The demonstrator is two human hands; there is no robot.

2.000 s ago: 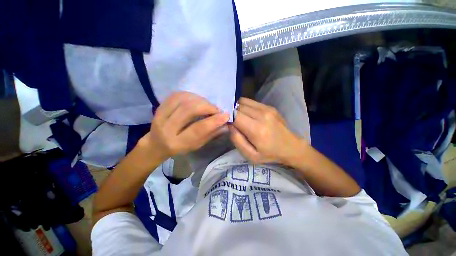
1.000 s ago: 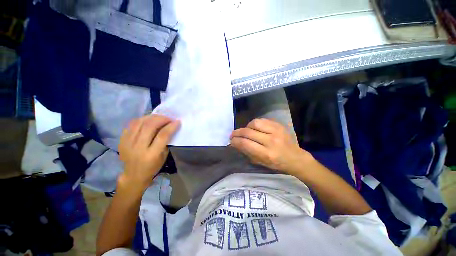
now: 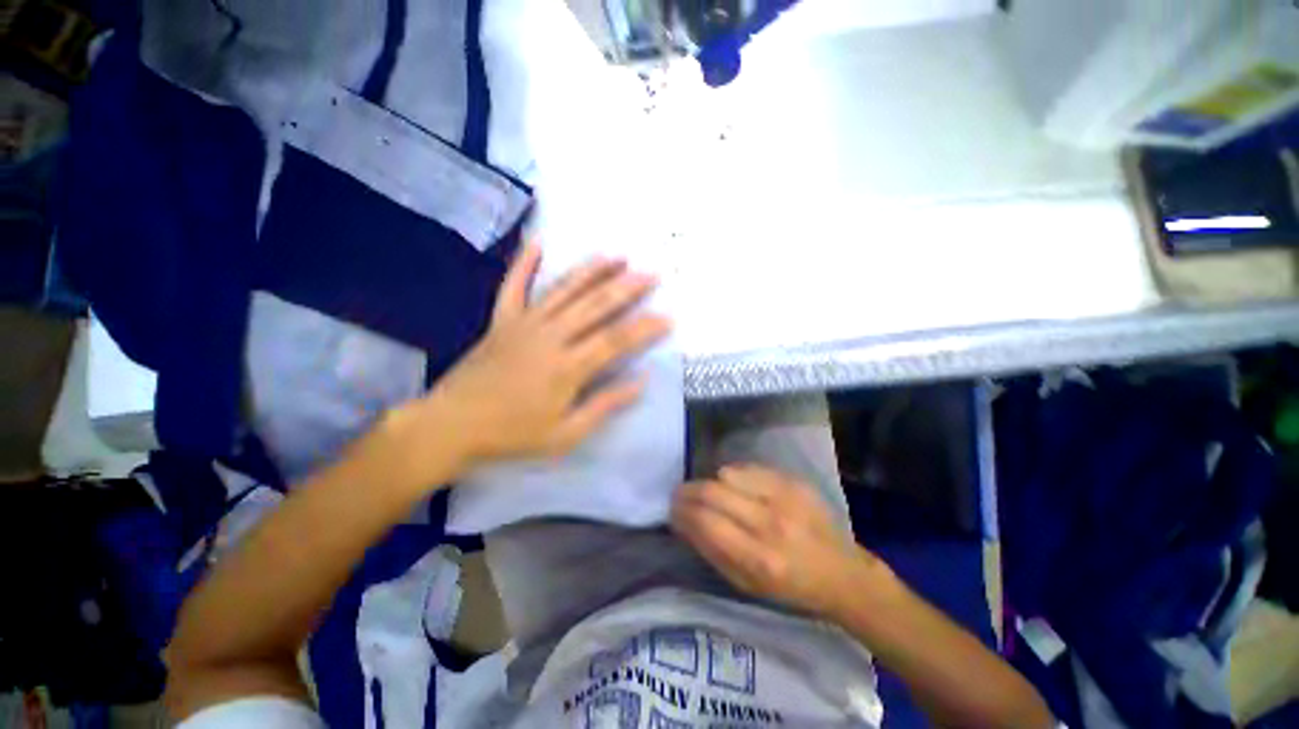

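Observation:
A pale panel (image 3: 570, 491) hangs from the white table over its front edge onto the lap. A navy piece (image 3: 378, 249) with a pale strip along its top lies on the cloth at the left. My left hand (image 3: 549, 363) lies flat on the pale panel with its fingers spread, holding nothing. My right hand (image 3: 762, 534) has its fingers closed on the panel's lower right corner. The fingertips of my right hand are partly hidden.
The sewing machine's foot area (image 3: 670, 22) and a blue knob (image 3: 721, 61) are at top centre. A phone (image 3: 1218, 200) lies at the right of the white table (image 3: 926, 271). Navy and pale work (image 3: 1125, 527) hangs lower right. More navy cloth (image 3: 143, 271) is at the left.
My left hand has let go of the panel's lower edge and moved up onto its surface, fingers spread. My right hand stays at the corner, lower in view. More of the table and machine shows.

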